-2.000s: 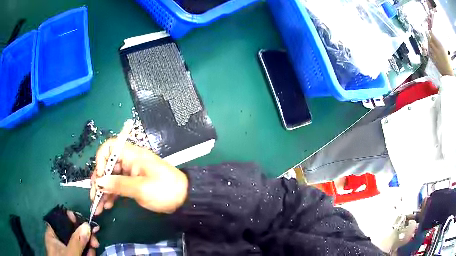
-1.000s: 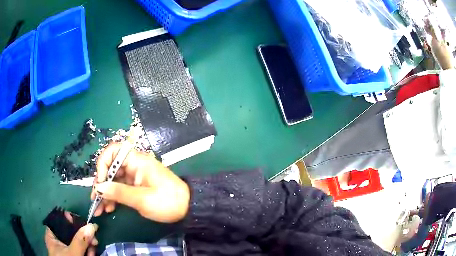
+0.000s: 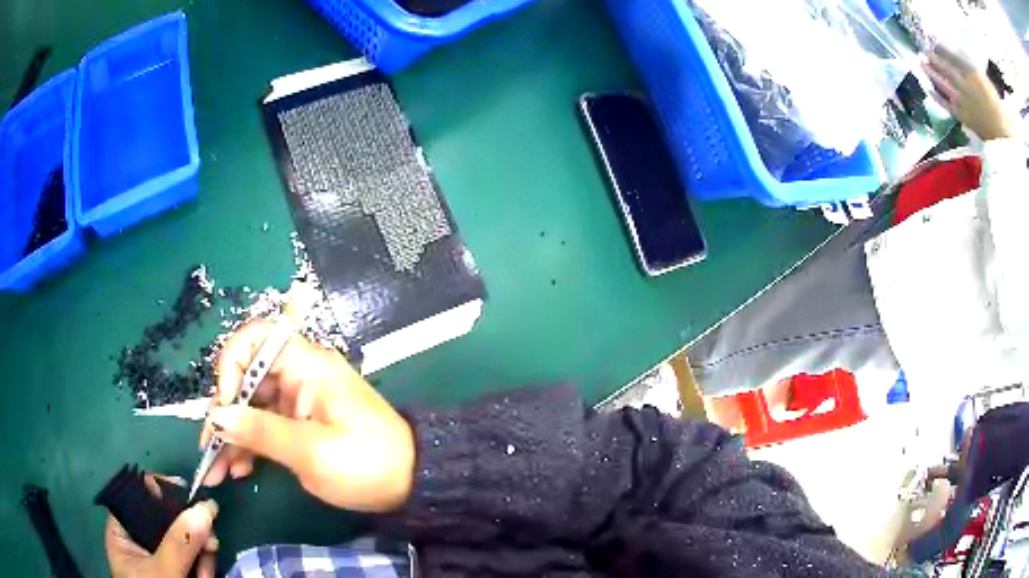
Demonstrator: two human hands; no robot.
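Note:
My right hand (image 3: 322, 418) holds silver tweezers (image 3: 251, 378) like a pen, tips pointing down at the black pieces. My left hand (image 3: 181, 544), cut off by the bottom edge, holds flat black fabric pieces (image 3: 141, 508), fanned at their upper end. The tweezer tips meet the pieces near my left thumb; whether they grip a tiny bit is too small to tell. A black sheet with rows of grey dots (image 3: 367, 169) lies ahead, bare black in its lower part. Loose white and black bits (image 3: 169, 350) lie beside it. A white flat stick (image 3: 169, 409) lies partly under the bits and my right hand.
Two joined small blue trays (image 3: 135, 124) stand at the left. A smartphone (image 3: 643, 186) lies right of the sheet. Blue baskets stand at the back, the right one (image 3: 705, 147) holding clear plastic bags. Black strips (image 3: 51, 536) lie lower left. Another person's hand (image 3: 965, 90) shows upper right.
The tweezer tips have shifted slightly down and left on the black pieces. The view has shifted slightly. The other person's hand at the upper right has moved.

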